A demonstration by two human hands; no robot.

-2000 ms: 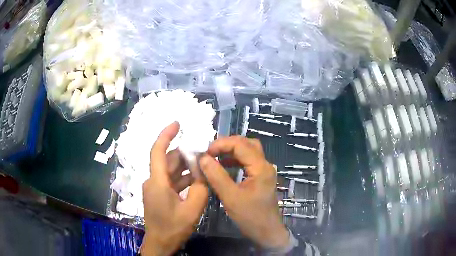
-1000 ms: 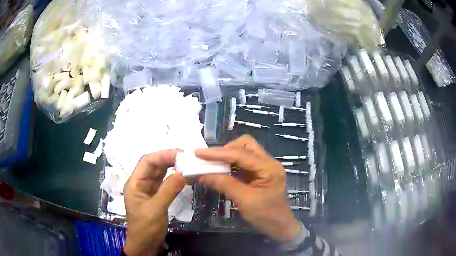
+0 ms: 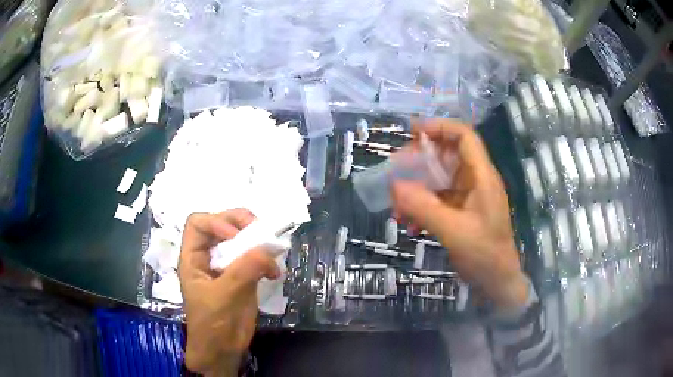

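Observation:
My left hand (image 3: 221, 269) holds a folded white padding piece (image 3: 247, 247) over the lower edge of the white heap (image 3: 229, 173). A thin dark rod tip sticks out of its right end. My right hand (image 3: 461, 210) holds a translucent clear plastic box (image 3: 376, 184) above the ribbed tray, partly blurred. Slender metal parts with white ends (image 3: 380, 247) lie crosswise in the ribbed tray (image 3: 325, 287); my right hand hides some of them.
A large clear bag of empty boxes (image 3: 295, 44) lies at the top. A bag of foam blocks (image 3: 103, 96) is at upper left. A compartment tray of white-cored boxes (image 3: 575, 169) is at right. Loose white pieces (image 3: 127, 180) lie left of the heap. A blue crate (image 3: 140, 346) is at lower left.
My right hand has left the white padding, moved right and up over the ribbed tray, and taken hold of a clear box. My left hand keeps the padding, now tilted.

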